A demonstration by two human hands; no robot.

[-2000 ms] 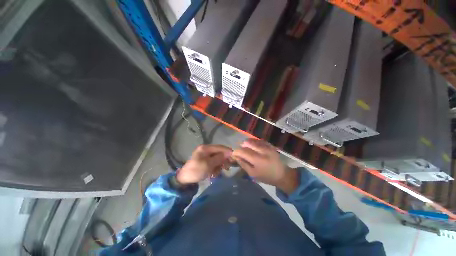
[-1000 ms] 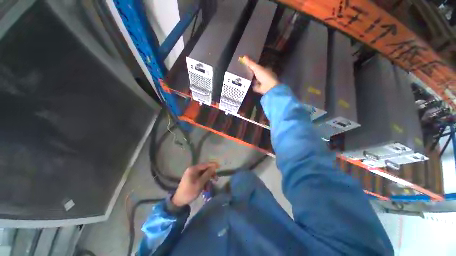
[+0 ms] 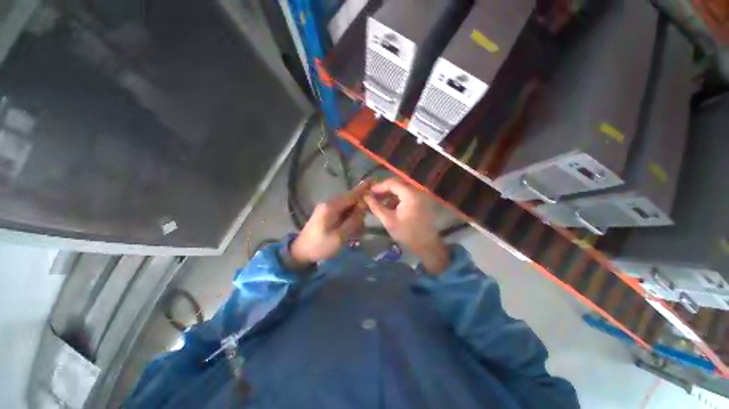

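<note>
My left hand (image 3: 326, 232) and my right hand (image 3: 406, 224) are bare and meet at the fingertips in front of my chest. They pinch a small yellowish thing (image 3: 364, 194) between them; its shape is mostly hidden by the fingers. Grey metal power modules stand on edge on the rack. The second module from the left (image 3: 452, 88) has a yellow tape strip (image 3: 484, 40) on top. The leftmost module (image 3: 389, 68) shows no strip in view. Modules further right (image 3: 551, 180) also carry yellow strips.
The rack has a blue upright (image 3: 320, 80) and orange-edged slotted shelf (image 3: 480, 229). A large dark panel (image 3: 152, 120) fills the left. Black cables (image 3: 297, 180) loop on the grey floor below my hands. A blue rack foot (image 3: 611, 327) shows at lower right.
My right hand has come back from the second module to my left hand. A yellow strip now lies on that module's top, where none showed two seconds ago. The view has shifted.
</note>
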